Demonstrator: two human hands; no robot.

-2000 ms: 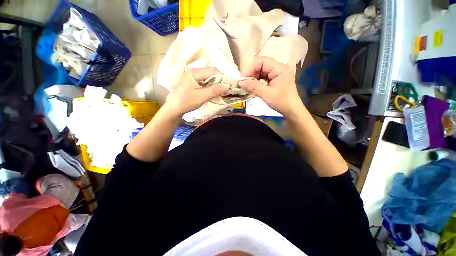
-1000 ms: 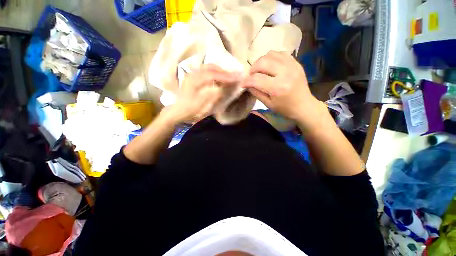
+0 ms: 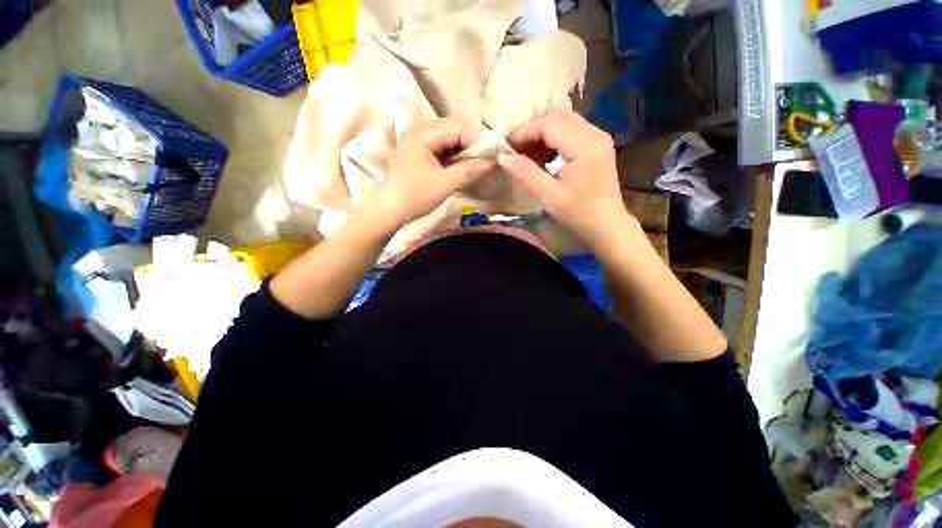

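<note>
A large beige garment (image 3: 439,52) lies heaped in front of me at the top centre, partly over a yellow crate. My left hand (image 3: 429,170) pinches a small beige edge of the cloth (image 3: 485,144) between thumb and fingers. My right hand (image 3: 573,170) pinches the same edge from the right, its fingertips nearly touching those of my left hand. The pinched part is small and partly hidden by the fingers. I cannot tell whether it has buttons.
Blue crates (image 3: 191,175) holding cloth stand at the left and top left. The yellow crate (image 3: 328,41) is behind the garment. White cut pieces (image 3: 196,309) are heaped at my left. On the right table (image 3: 790,320) lie a phone (image 3: 806,194), yellow-handled scissors (image 3: 804,126) and blue plastic (image 3: 883,299).
The gathered cloth end, first held between both hands and then blurred in motion, is now a small pinched edge held still. The whole view has shifted, with surroundings placed differently.
</note>
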